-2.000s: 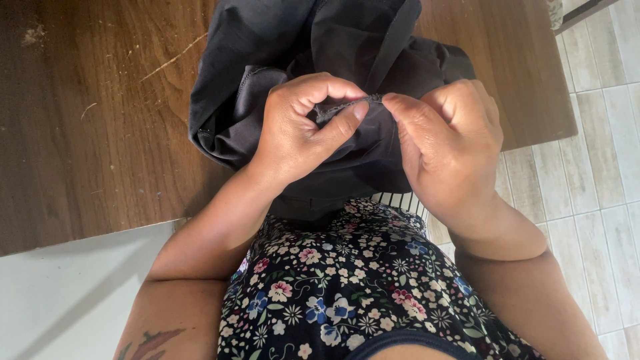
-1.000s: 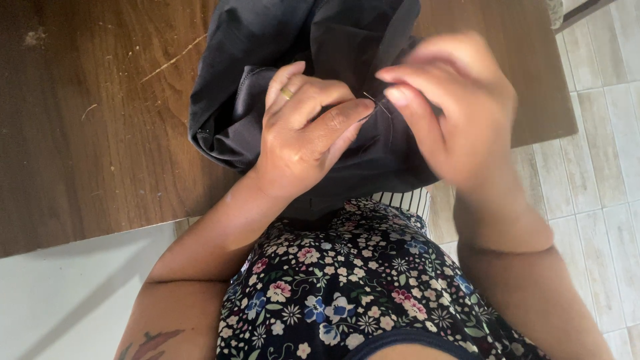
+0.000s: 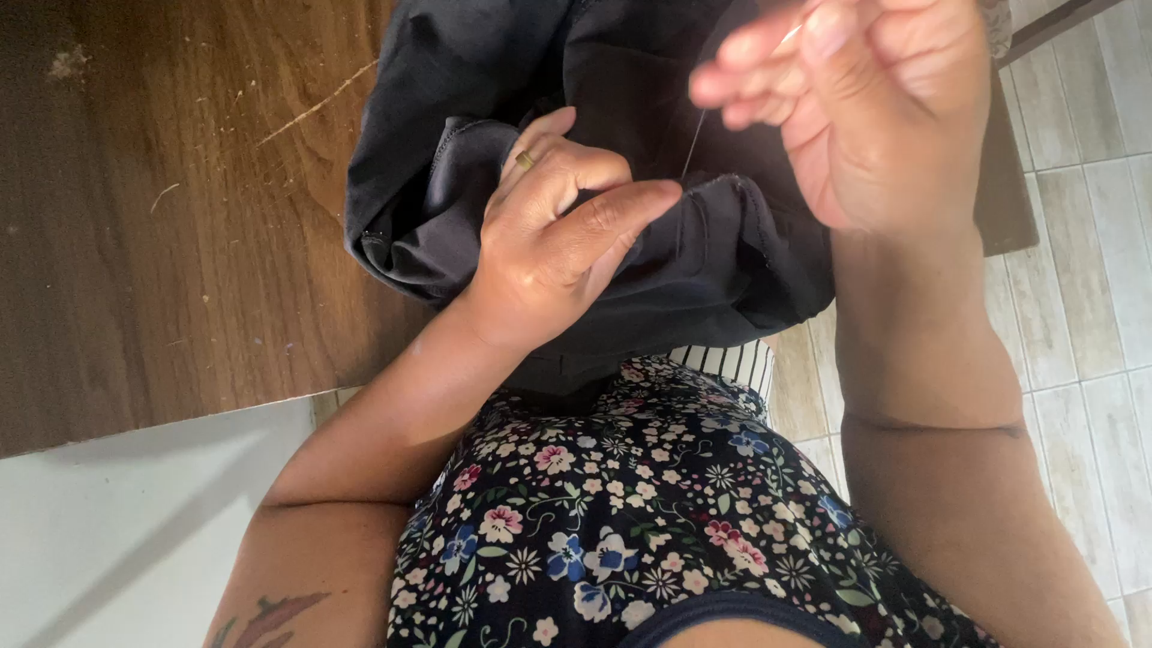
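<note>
Dark fabric [image 3: 648, 81], bunched up with stitched edges, lies over the table's edge and hangs toward my lap. My left hand [image 3: 562, 225], with a ring on one finger, pinches an edge of this fabric between thumb and forefinger. A thin thread [image 3: 693, 144] runs taut from that pinch up to my right hand [image 3: 855, 99]. The right hand is raised above the fabric on the right, its fingers blurred, and holds a small sewing needle [image 3: 792, 36] between thumb and fingers.
The brown wooden table [image 3: 180, 225] has scratches and a pale worn spot. Its right corner shows beyond the fabric, with a tiled floor [image 3: 1080, 270] past it. A white surface [image 3: 135, 522] is at the lower left.
My right hand has moved up and away from my left hand, drawing the thread out between them. Two seconds ago both hands were together at the fabric's edge.
</note>
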